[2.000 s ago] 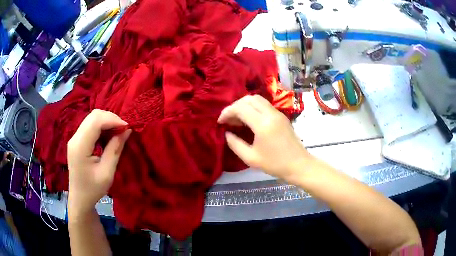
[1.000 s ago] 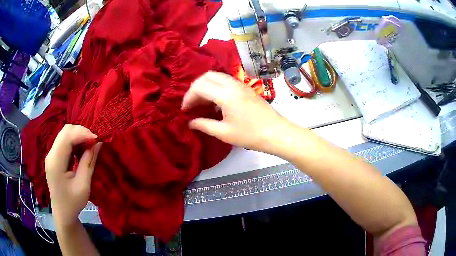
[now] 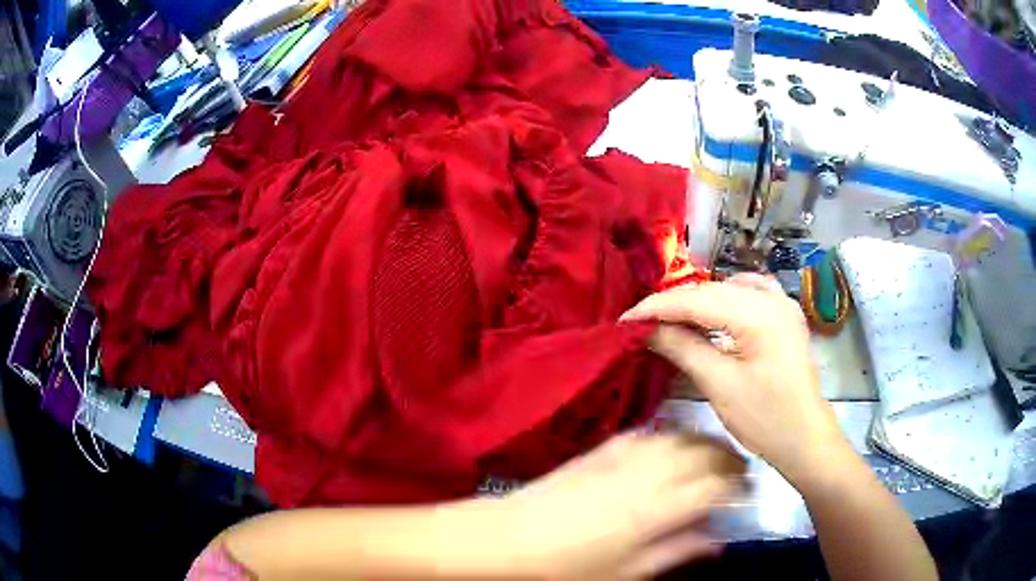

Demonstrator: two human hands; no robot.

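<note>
A large heap of thin red cloth [image 3: 341, 261] lies left of the sewing machine needle area [image 3: 755, 244], where a warm glow lights its edge. A finely ribbed panel [image 3: 426, 295] shows in its middle. My right hand [image 3: 733, 352] pinches the cloth edge between thumb and fingers, just in front of the needle. My left hand [image 3: 636, 505] is blurred and reaches across the lower front of the cloth, below my right hand. Whether its fingers touch or hold cloth cannot be told.
Yellow and green scissor handles [image 3: 826, 293] lie right of the needle. An open notebook [image 3: 926, 352] with a pen [image 3: 958, 312] lies farther right. A ruler strip [image 3: 909, 474] runs along the front edge. A grey fan-like device [image 3: 70, 221] and purple plastic [image 3: 108, 74] are at left.
My left hand has let go of the cloth at left and moved right across the front. My right hand has moved toward the needle and grips the edge. The ribbed panel is spread wider.
</note>
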